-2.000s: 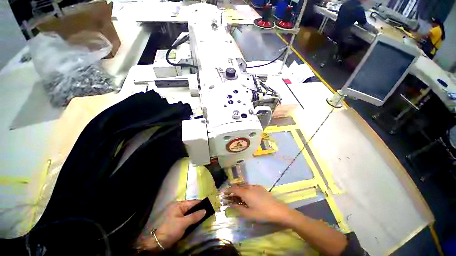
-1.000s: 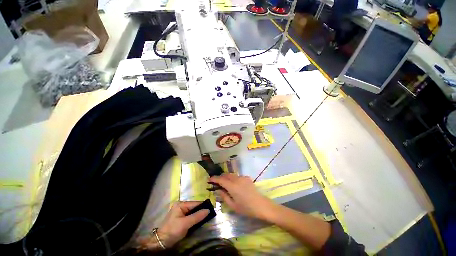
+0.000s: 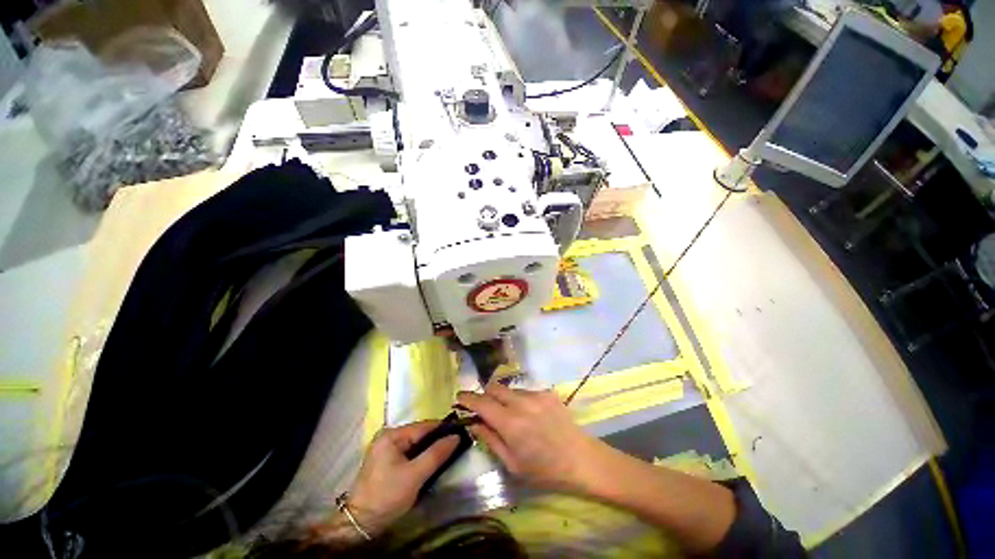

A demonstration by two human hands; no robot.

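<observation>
My left hand (image 3: 398, 475) is shut on a black strap (image 3: 439, 450) in front of the sewing machine head. My right hand (image 3: 531, 429) is at the strap's far end, its fingertips pinched together there around something small and dark; a thin cord runs from near these fingers up to the right. The white machine head (image 3: 475, 246), with its red-rimmed emblem, is just beyond my hands. The needle area (image 3: 496, 358) is partly shadowed. A thick black strap bundle (image 3: 186, 317) is draped left of the machine.
A clear bag of grey metallic pieces (image 3: 126, 147) is at the far left, by a brown cardboard box (image 3: 175, 33). A yellow jig (image 3: 567, 286) sits on the taped bed plate (image 3: 616, 317). A grey control panel (image 3: 851, 93) stands at the right. A person's yellow sleeve shows upper right.
My right hand has come back from the needle area to the strap in my left hand. My left hand has turned the strap's end towards it. The camera view has shifted slightly.
</observation>
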